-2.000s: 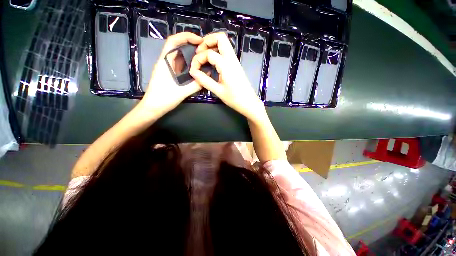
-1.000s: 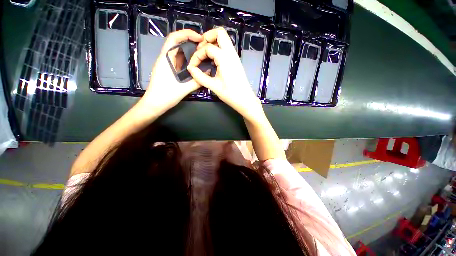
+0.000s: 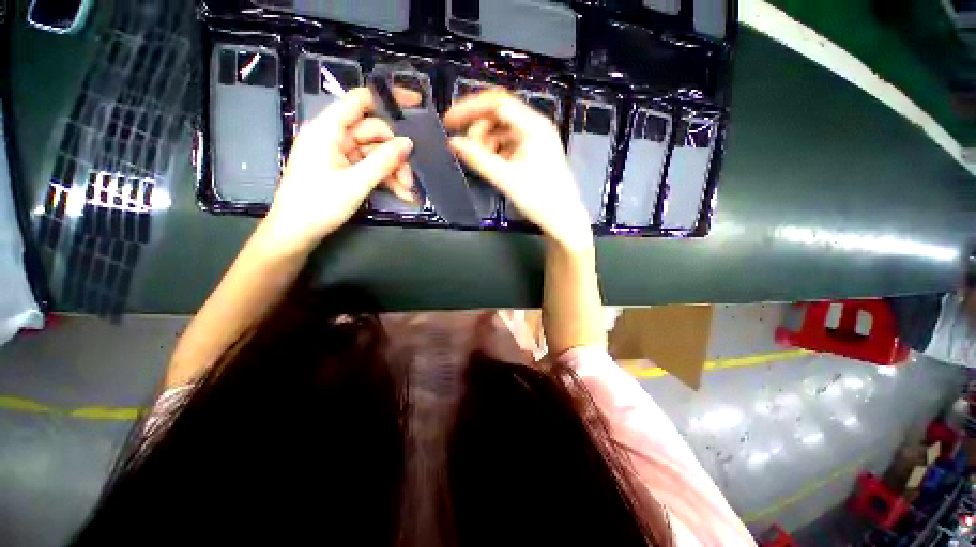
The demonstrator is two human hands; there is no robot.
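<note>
A dark grey phone case point(image 3: 437, 162) is held tilted above the black blister tray point(image 3: 241, 203), with its camera opening at the upper left end. My left hand point(image 3: 340, 169) grips the case's left edge between thumb and fingers. My right hand point(image 3: 519, 155) is at the case's right side, thumb and fingers curled and slightly blurred. Whether it touches the case or holds a small piece cannot be told. Grey cases lie in the tray's pockets, camera cutouts at the far end. Part of the tray is hidden behind my hands.
A stack of gridded adhesive sheets point(image 3: 102, 192) lies left of the tray on the green bench point(image 3: 813, 203). A smartphone point(image 3: 59, 13) lies at the upper left. Beyond the bench's near edge are a brown cardboard box point(image 3: 669, 340) and a red stool point(image 3: 845, 331).
The case has turned from end-up between both hands to lying long and flatter, its near end pointing down right. My hands have moved apart, and the view has shifted slightly.
</note>
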